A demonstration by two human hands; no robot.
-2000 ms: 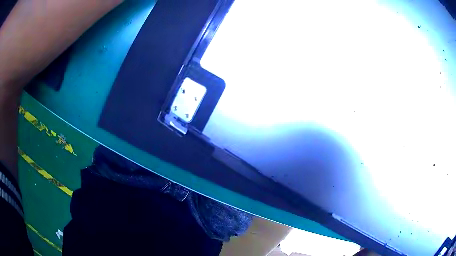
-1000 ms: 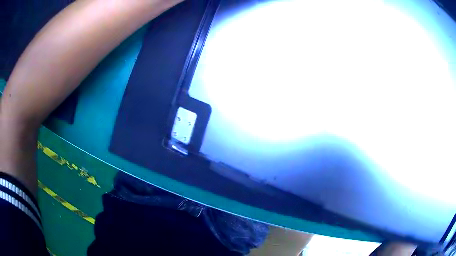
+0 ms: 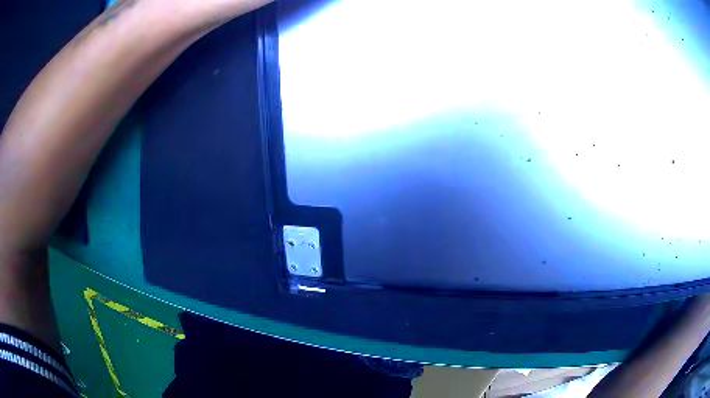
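A large framed panel (image 3: 467, 202) lies flat, its face glaring white and blue with small dark specks and a thin black rim. A silver corner plate (image 3: 303, 251) with small holes sits in a black notch at its near left corner. The panel rests on a black work mat (image 3: 202, 171). My left forearm reaches in from the left and leaves by the top edge; my left hand is out of view. My right forearm shows at the lower right edge; my right hand is out of view.
The green bench (image 3: 117, 202) has a curved near edge in the fisheye view. Below it are a green floor with yellow-and-black tape (image 3: 140, 317), dark clothing, and at the bottom right part of a brown cardboard box (image 3: 451, 382) with whitish material beside it.
The view has turned, so the panel's near edge now runs almost level and its corner plate sits lower. The right forearm shows more at the lower right. The left forearm still spans the upper left.
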